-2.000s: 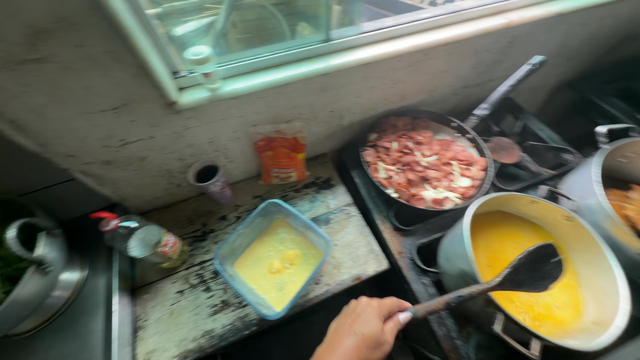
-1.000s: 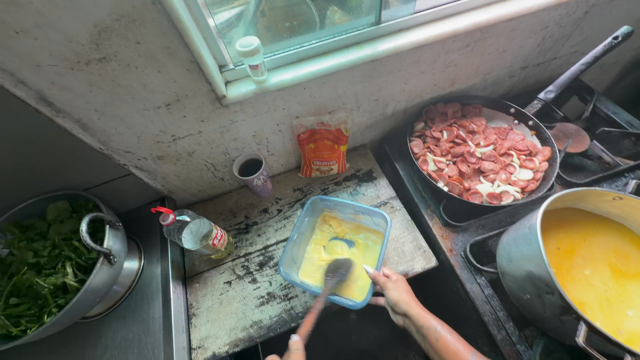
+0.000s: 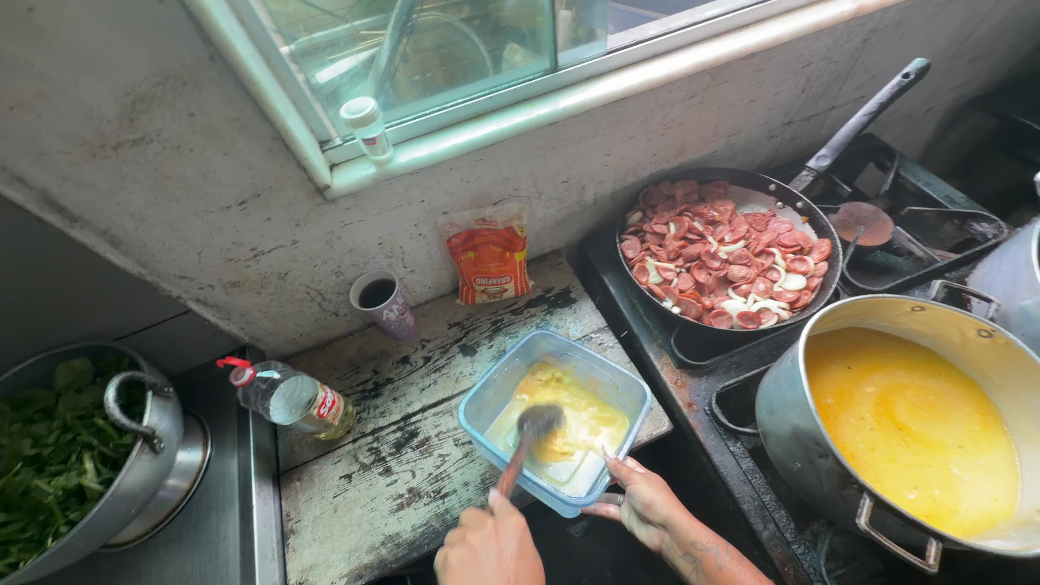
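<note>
My left hand (image 3: 491, 540) is closed around the handle of a wooden spoon (image 3: 515, 467). The spoon's dark head is in a yellow mixture (image 3: 573, 422) inside a blue plastic container (image 3: 474, 422). My right hand (image 3: 638, 501) grips the container's near right corner, thumb at the rim and fingers beneath. The container is tilted over the near edge of a worn wooden board (image 3: 390, 504). To the right, a large metal pot (image 3: 784, 435) holds yellow liquid (image 3: 910, 422). Behind it, a black frying pan (image 3: 837, 280) holds sliced sausage (image 3: 731, 256) and pale strips.
The pot and pan stand on a gas stove (image 3: 707, 406). An oil bottle (image 3: 292, 398), a cup of dark liquid (image 3: 386, 305) and a red-and-clear food packet (image 3: 487, 256) are on the board. A pot of leafy greens (image 3: 61, 447) stands left. A small shaker (image 3: 367, 130) sits on the windowsill.
Two seconds ago the spoon was in the large pot; it is now in the blue container. My right hand, unseen then, has come to hold the container, whose mixture has been spread about.
</note>
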